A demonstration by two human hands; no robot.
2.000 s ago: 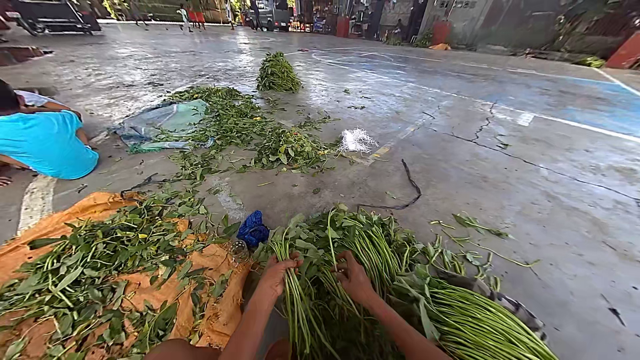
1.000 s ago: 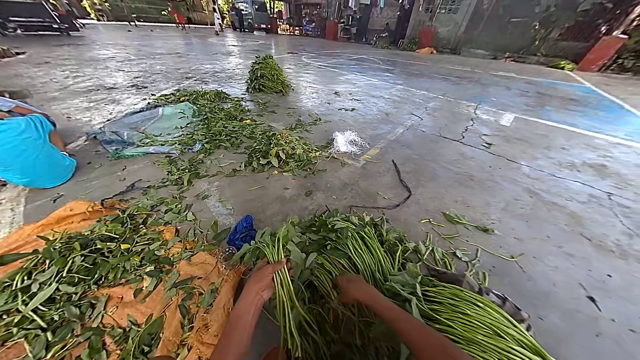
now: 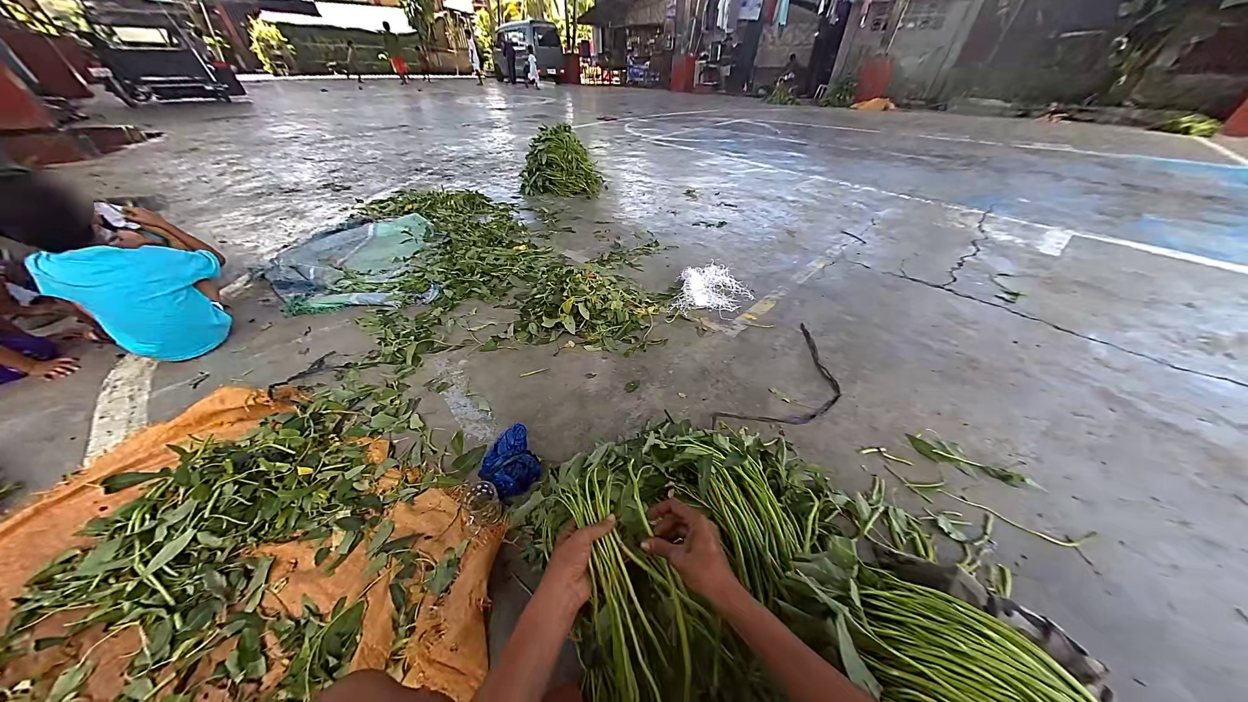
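Note:
In front of me lies a heap of long-stemmed leafy greens point(image 3: 751, 497), with a thick bundle of green stems point(image 3: 955, 634) at the lower right. My left hand point(image 3: 577, 558) is closed around a bunch of stems point(image 3: 609, 585) at the heap's left side. Just right of it, my right hand point(image 3: 687, 548) has thumb and fingers pinched together at a leafy stem; how firmly it holds this is hard to see. To the left, loose leafy cuttings point(image 3: 224, 517) cover an orange cloth or sack point(image 3: 448, 624).
A blue plastic bag point(image 3: 510, 462) lies beside the heap. Beyond are a dark strap point(image 3: 824, 375), white strings point(image 3: 712, 289), scattered greens point(image 3: 585, 304), a bluish sheet point(image 3: 361, 255) and an upright bundle of greens point(image 3: 561, 163). A person in a turquoise shirt point(image 3: 136, 297) sits at left.
My right hand has moved from the stems on the right toward my left hand, and its fingers are now raised near the held bunch. My left hand still holds its stems.

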